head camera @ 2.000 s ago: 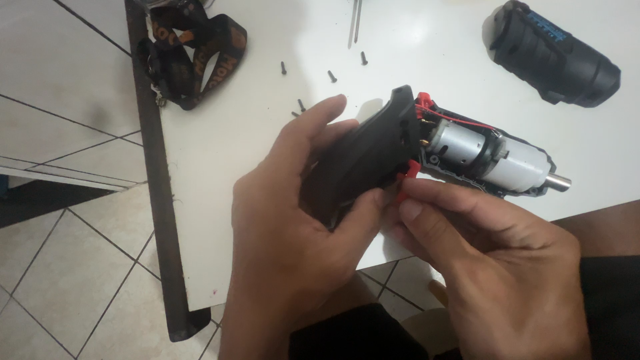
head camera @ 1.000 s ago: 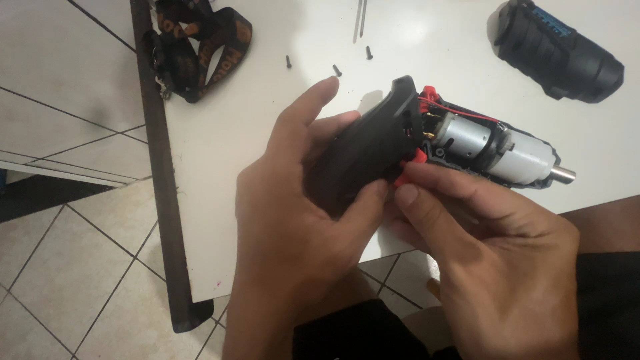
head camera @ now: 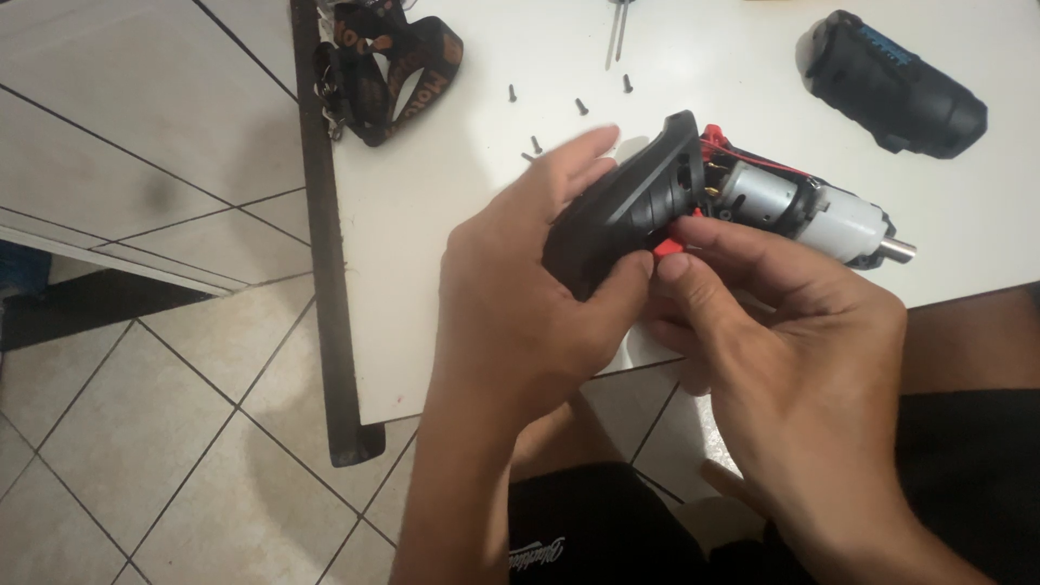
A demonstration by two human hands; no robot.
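My left hand (head camera: 528, 301) is wrapped around the black plastic housing (head camera: 626, 215) of an opened power tool. With thumb and fingertips, my right hand (head camera: 780, 341) pinches a small red plastic part (head camera: 669, 247) at the housing's lower edge. Right of the housing, a silver motor (head camera: 762, 195) joins a white gearbox (head camera: 845, 221) with a metal output shaft (head camera: 899, 250). Red wires (head camera: 756, 158) run above the motor from another red part (head camera: 713, 140). My fingers hide the near side of the tool's body.
Several dark screws (head camera: 582, 106) lie on the white tabletop (head camera: 406, 268) beyond my left hand. A printed lanyard (head camera: 431, 69) is at the upper left, near the table's dark edge (head camera: 333, 341). A thin metal shaft (head camera: 621, 36) lies at the top, and a black tool shell (head camera: 898, 85) at the upper right.
Both hands stay on the tool. The red part between my right fingertips sits slightly away from the motor side, with more of it showing than before.
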